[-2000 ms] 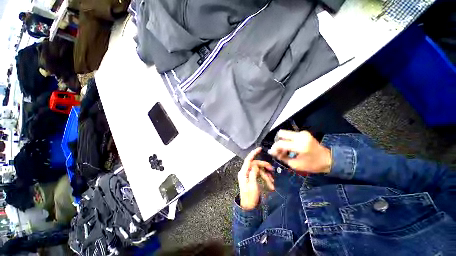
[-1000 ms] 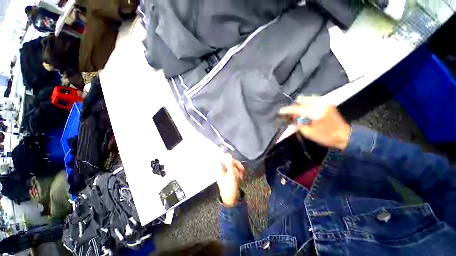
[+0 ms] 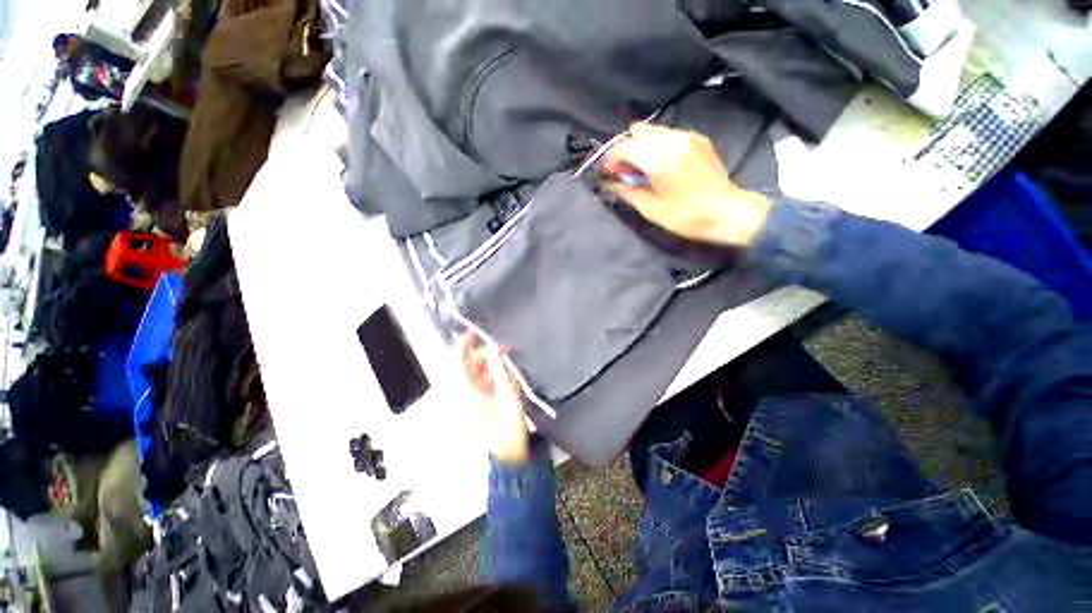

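Note:
A large grey garment (image 3: 575, 287) with white stripes is spread over the white table (image 3: 299, 299). My left hand (image 3: 493, 389) is at the striped edge on its left side, with the fingertips on the trim; they are bright and blurred. My right hand (image 3: 677, 186) is further up the garment, its curled fingers gripping grey fabric by the upper stripe. A small blue spot shows at its fingers; I cannot tell whether it is a ring or a tool. No needle or thread can be made out.
A black phone (image 3: 393, 359), a cluster of small black buttons (image 3: 366, 455) and a clear packet (image 3: 402, 527) lie left of the garment. A checked piece (image 3: 982, 126) is at the far right, above a blue bin (image 3: 1018, 240). Dark clothing piles (image 3: 222, 527) stand left.
My right hand has moved up and left from near the table edge onto the upper stripe. My left hand has moved left and slightly up along the trim. The fabric between them has shifted and folded.

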